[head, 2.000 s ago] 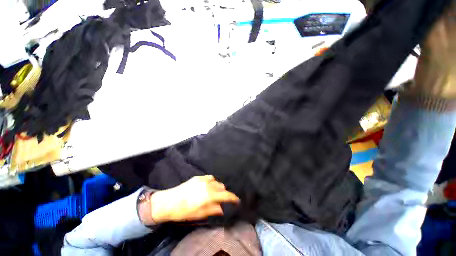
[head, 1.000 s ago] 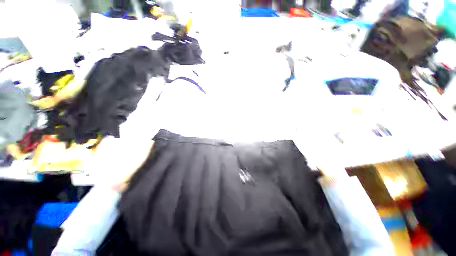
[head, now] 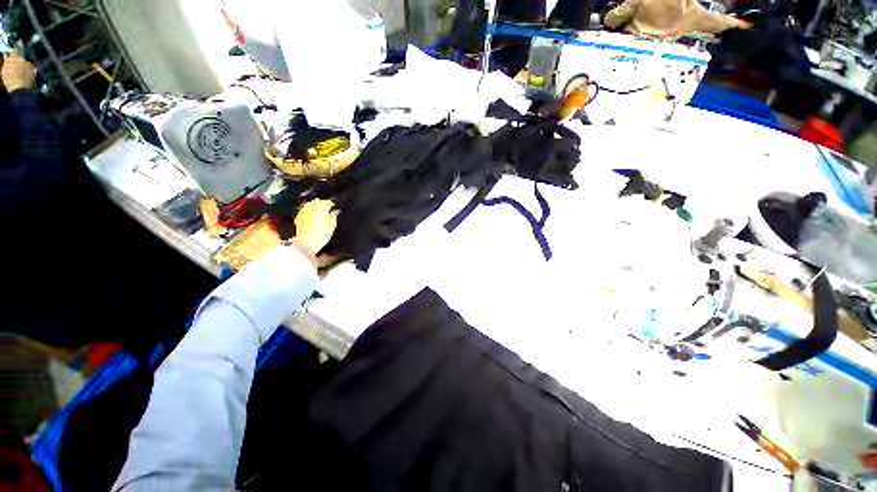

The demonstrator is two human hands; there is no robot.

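A black garment (head: 481,404) lies over the table's front edge at lower centre, its long stitched waistband edge slanting down to the right. My left hand (head: 315,226) is at the left end of the table, at the near edge of a tangled heap of black strips (head: 413,183). Its fingertips are small and partly lost against the heap, so I cannot tell if they hold a strip. My right hand is not in view.
Loose narrow strips (head: 524,211) lie right of the heap. A basket (head: 313,163) and grey vented box (head: 216,144) stand behind my left hand. The sewing machine (head: 851,351) and orange-handled snips (head: 766,444) are at right. Another person (head: 664,16) is at the top.
The view has swung left. The garment, spread upright between both hands a second ago, now lies at the table edge. My left hand has left it for the strip heap; my right hand is out of view.
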